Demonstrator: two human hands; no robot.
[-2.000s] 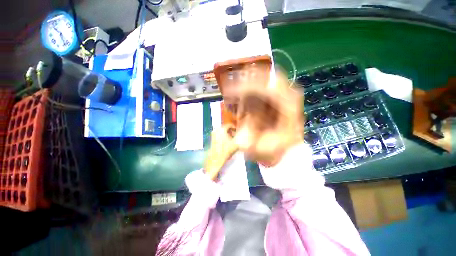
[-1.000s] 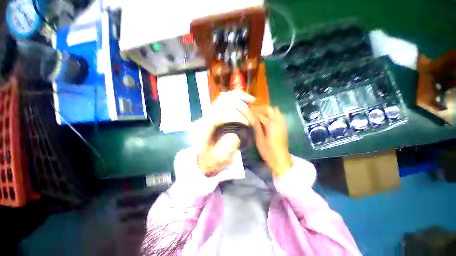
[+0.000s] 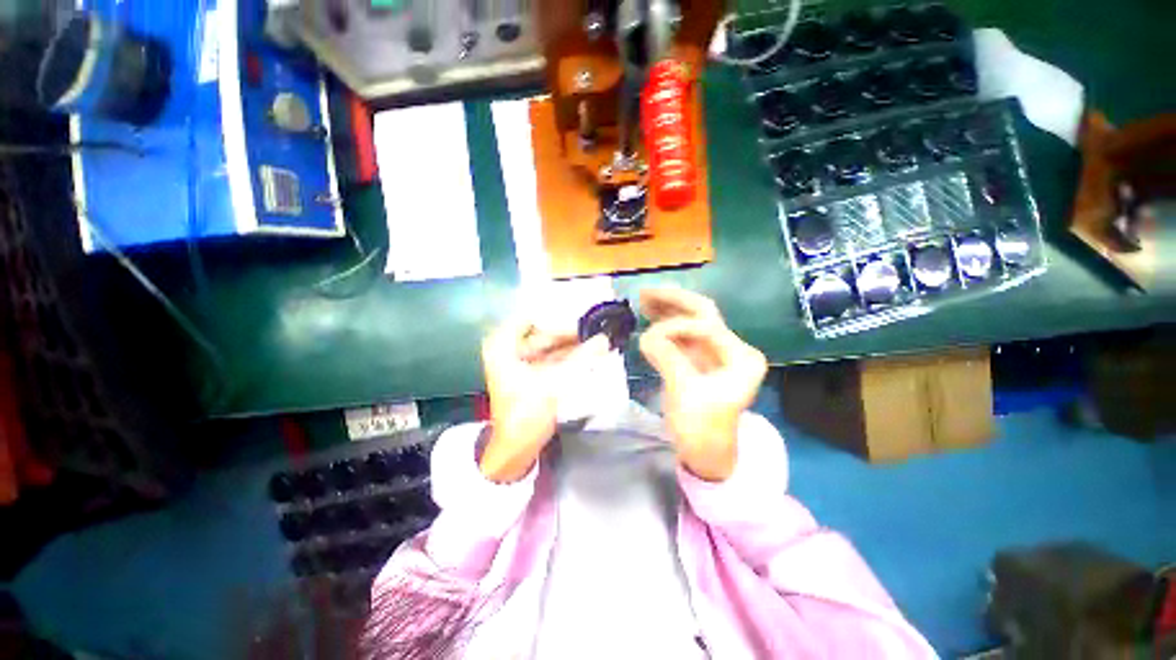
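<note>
A round black part [image 3: 606, 325] is held in the fingers of my left hand [image 3: 526, 377], just in front of the press. My right hand [image 3: 700, 365] is beside it on the right, fingers bent; whether it touches the part or holds something small is unclear. The orange press [image 3: 622, 252] stands behind my hands. Its red ribbed handle [image 3: 669, 135] hangs down at the right of the ram. A small dark metal piece with a shiny top sits at the press nest [image 3: 626, 210]. A white paper strip [image 3: 596, 387] lies under my hands.
A clear blister tray [image 3: 931, 266] with black parts is on the right, before a white cloth [image 3: 1032, 85] and second press [image 3: 1119, 194]. Left are a white slip [image 3: 427, 194] and blue machine [image 3: 161, 142]. A black tray [image 3: 355, 496] is below the bench edge.
The view has shifted down toward the bench front. My hands have moved from the press toward my body, uncovering its base and red handle. The black part now shows in my left fingers.
</note>
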